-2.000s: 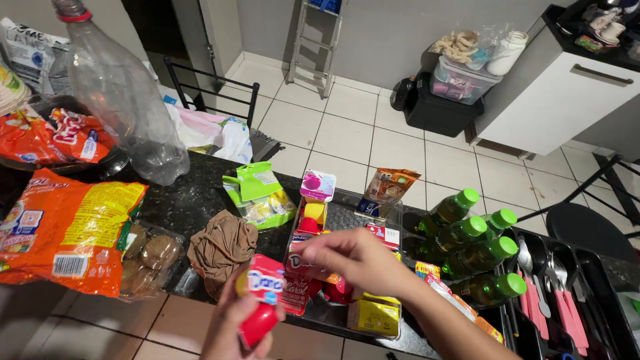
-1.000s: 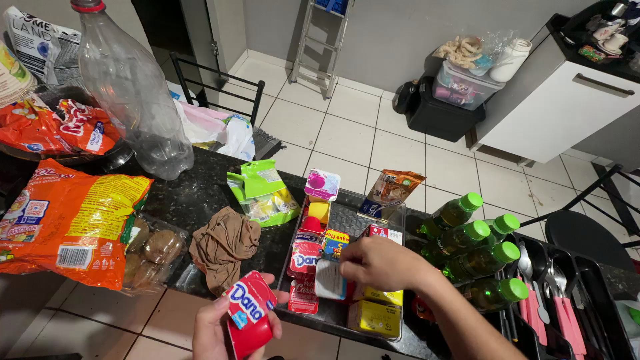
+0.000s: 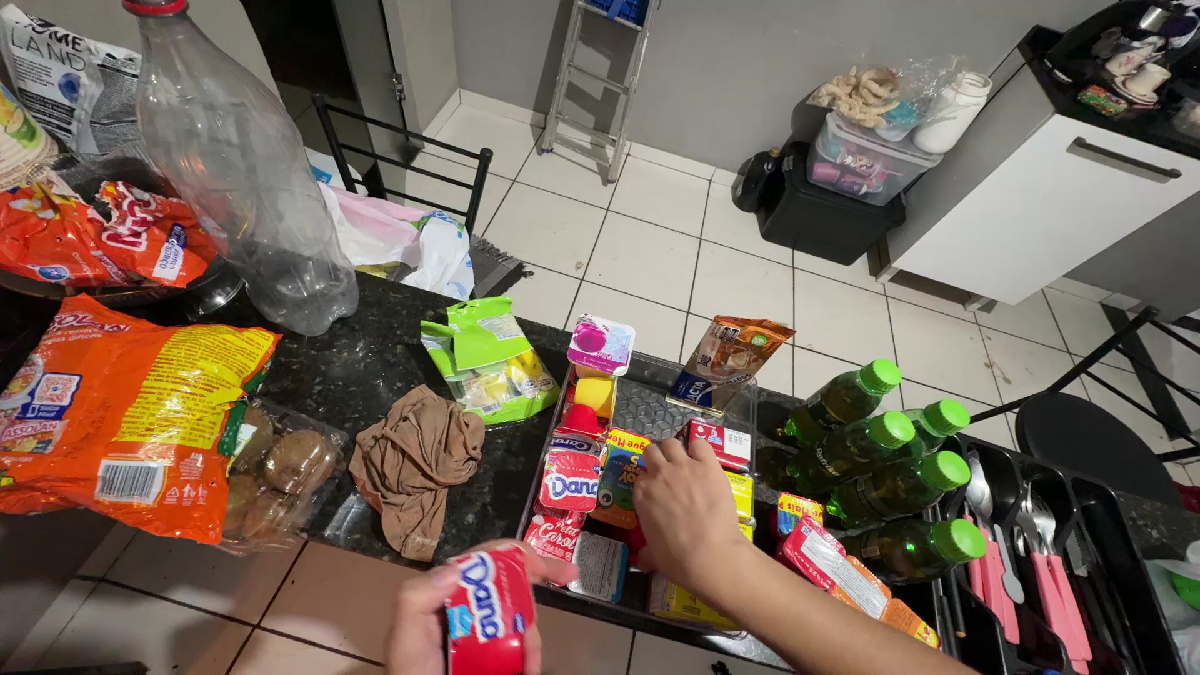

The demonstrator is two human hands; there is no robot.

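My left hand holds a red Danone yogurt pack in front of the counter's near edge. Above a clear plastic tray, my right hand reaches down among small packages; its fingertips are partly hidden. Beside those fingers stands a yellow and blue carton. The tray's left side holds another Danone pack, a yellow-topped item and a pink and white cup. A brown and blue snack pouch leans at the back right, and a red and white box lies before it.
Green-capped bottles and a black cutlery tray are at right. Left on the granite counter lie a brown cloth, a green bag, an orange bag, a container of round brown items and a large empty bottle.
The yogurt pack in my left hand has moved away from the tray toward me. My right hand, nearer the left hand at first, is now over the tray's middle.
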